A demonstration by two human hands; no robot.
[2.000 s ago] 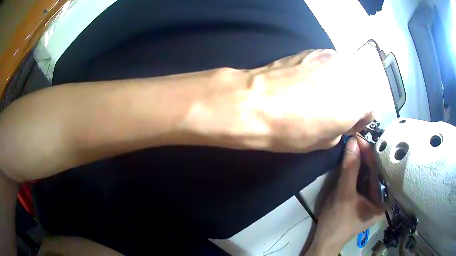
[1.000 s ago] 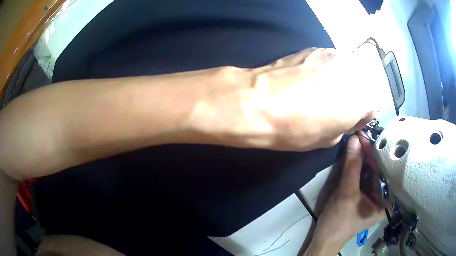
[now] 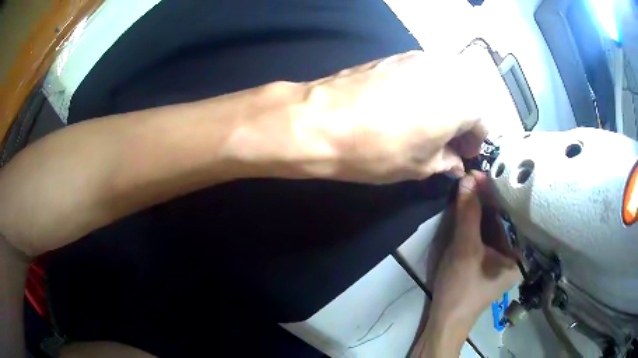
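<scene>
A dark fabric panel (image 3: 210, 259) covers most of the work surface and narrows to a corner beside the needle area of the white sewing machine head (image 3: 580, 203). My bare left hand (image 3: 392, 119) reaches across it from the left, overexposed, its curled fingertips and thumb closed at the fabric's edge. My bare right hand (image 3: 465, 273) comes up from below, thumb and finger pinched on the same edge, almost touching my left thumb. The needle and presser foot are mostly hidden behind the fingers. A thin dark thread crosses near my right thumb.
Loose dark threads (image 3: 383, 327) lie on the white bed below the fabric. A blue-handled tool (image 3: 499, 311) lies beside my right wrist, near dark metal machine parts. A red object (image 3: 36, 290) shows at lower left. An orange-brown edge (image 3: 35, 77) runs at upper left.
The view has shifted, so the machine and hands appear further left and up, and an orange mark on the head now shows. My left fingers have opened slightly apart from each other near the needle.
</scene>
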